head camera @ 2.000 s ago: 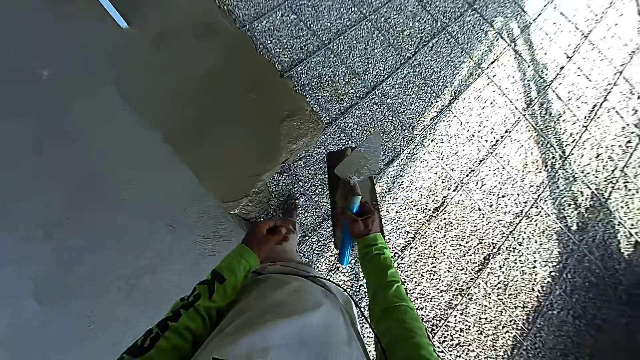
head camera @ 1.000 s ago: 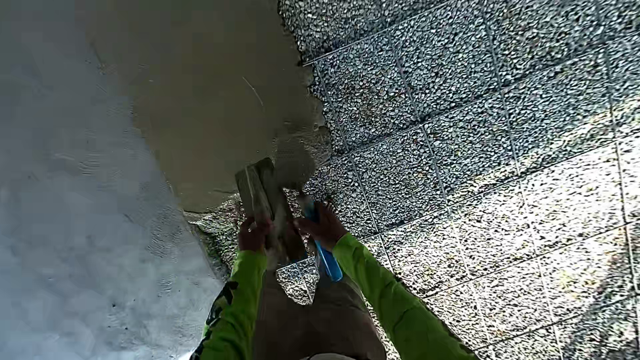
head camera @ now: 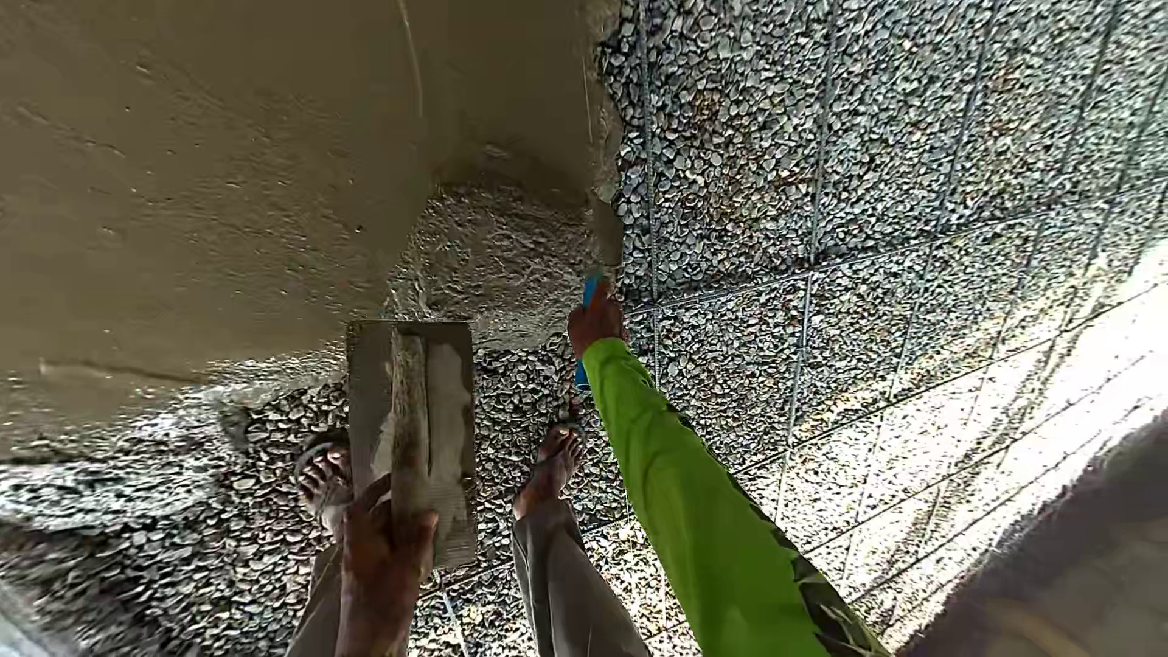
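Note:
My left hand (head camera: 388, 538) grips the long handle of a rectangular plastering float (head camera: 452, 411), which lies over the gravel just below the mortar edge. In my right hand (head camera: 598, 321) is a pointing trowel with a blue handle (head camera: 593, 287); its blade (head camera: 606, 235) rests at the right edge of the wet mortar. Rough, freshly disturbed mortar (head camera: 502, 246) lies between the two tools. Smoother wet mortar (head camera: 228, 164) spreads across the upper left.
Gravel (head camera: 730, 164) with a grid of metal mesh wires (head camera: 812, 274) covers the right side and lies under my bare feet (head camera: 547, 470). Strong sunlight falls on the lower right, beside a dark shadowed area (head camera: 1068, 557).
My right hand has moved up and away from the float, taking the trowel to the mortar edge. Earlier both tools were close together in front of me. The view is now closer to the ground.

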